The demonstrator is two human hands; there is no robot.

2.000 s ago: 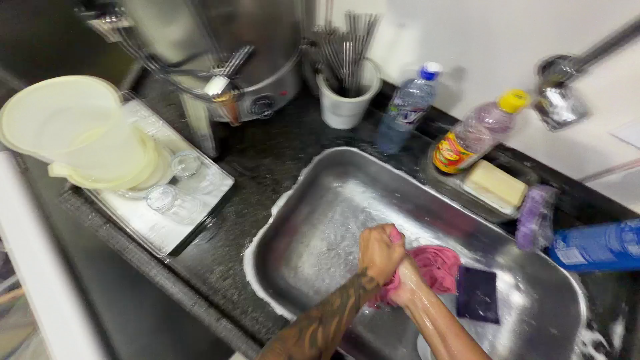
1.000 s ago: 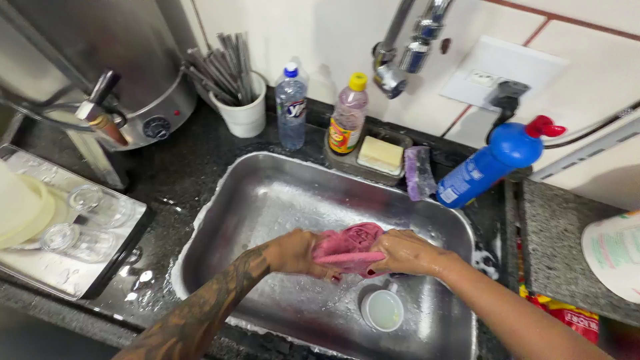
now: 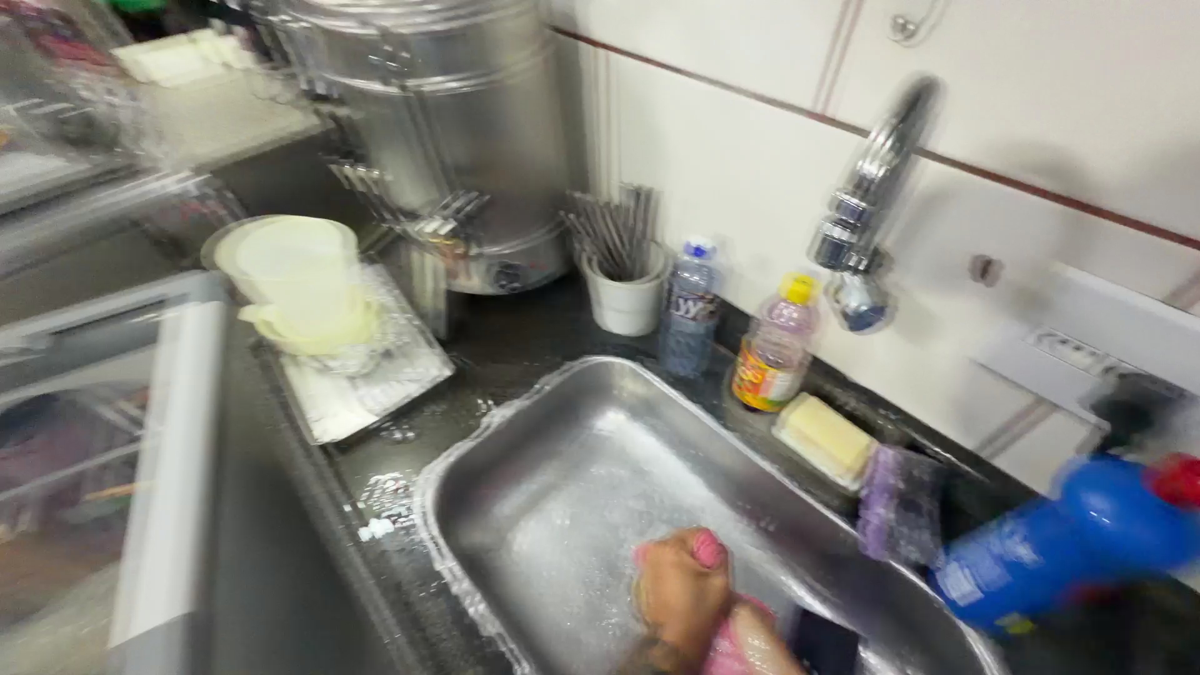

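Low in the steel sink (image 3: 600, 487), my left hand (image 3: 684, 586) is closed around a bunched pink cloth (image 3: 727, 652), with a bit of pink poking out at the top of the fist. My right hand (image 3: 759, 637) presses against the same cloth just to the right, cut off by the lower edge of the view; its fingers are mostly hidden. A dark rectangular item (image 3: 825, 642) lies beside it in the sink. On the rim behind are a yellowish soap bar (image 3: 830, 436) and a purple sponge (image 3: 900, 502).
A chrome faucet (image 3: 867, 197) hangs over the back. Along the wall stand a white cutlery cup (image 3: 623, 295), a clear bottle (image 3: 691, 309), a yellow-capped bottle (image 3: 776, 347) and a blue bottle (image 3: 1059, 544). A metal tray (image 3: 328, 412) holds pale plastic containers (image 3: 300, 272) at left.
One second ago both hands held the pink cloth spread apart near the middle of the sink; now they are close together on it, bunched. The view has swung left.
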